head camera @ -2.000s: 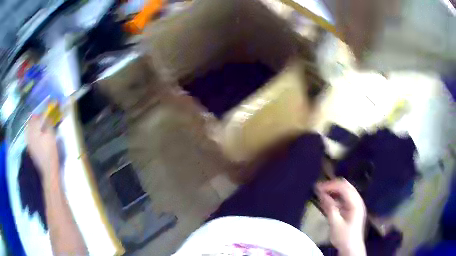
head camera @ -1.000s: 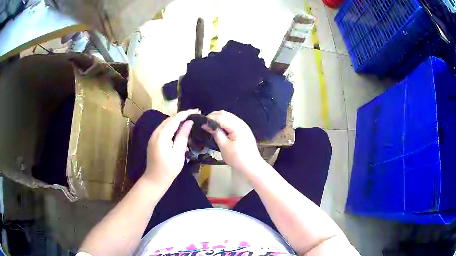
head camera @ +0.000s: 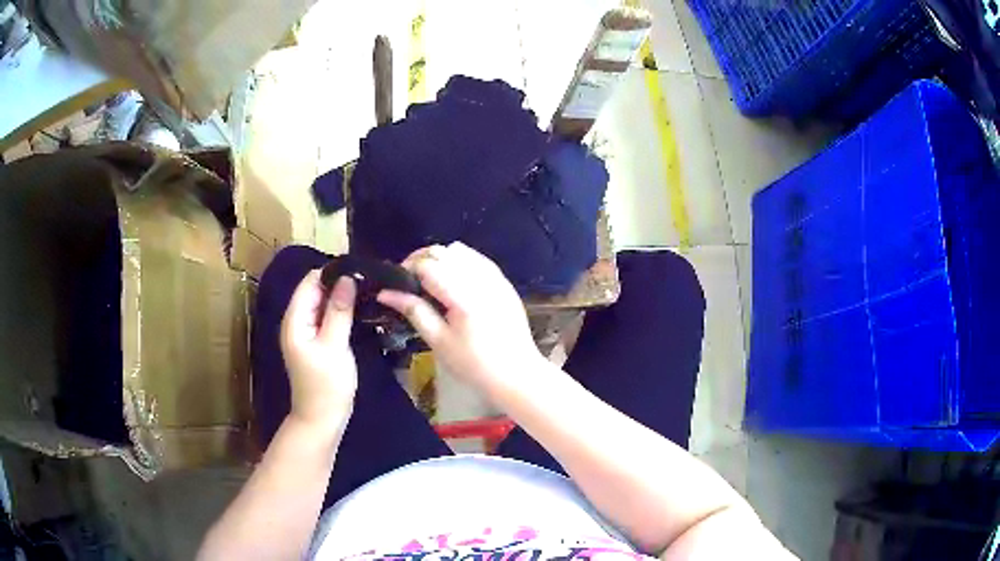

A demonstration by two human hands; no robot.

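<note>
A small dark pouch is held between my two hands above my lap, bent into a curve, with a tiny bright spot near its left part. My left hand pinches its left end with the thumb on top. My right hand grips its right end with thumb and fingers. My fingers hide parts of it. A pile of unturned navy-black pieces lies on the wooden chair just beyond my hands. One dark piece lies at the pile's left side.
An open cardboard carton with dark contents stands at left; another carton is at upper left. The chair's posts rise behind the pile. A blue plastic bin and blue crate are at right. A red stool edge shows between my legs.
Two seconds ago my hands were apart, the left over a table at left. Both then met on a dark pouch; since one second ago it has shifted left and looks more elongated.
</note>
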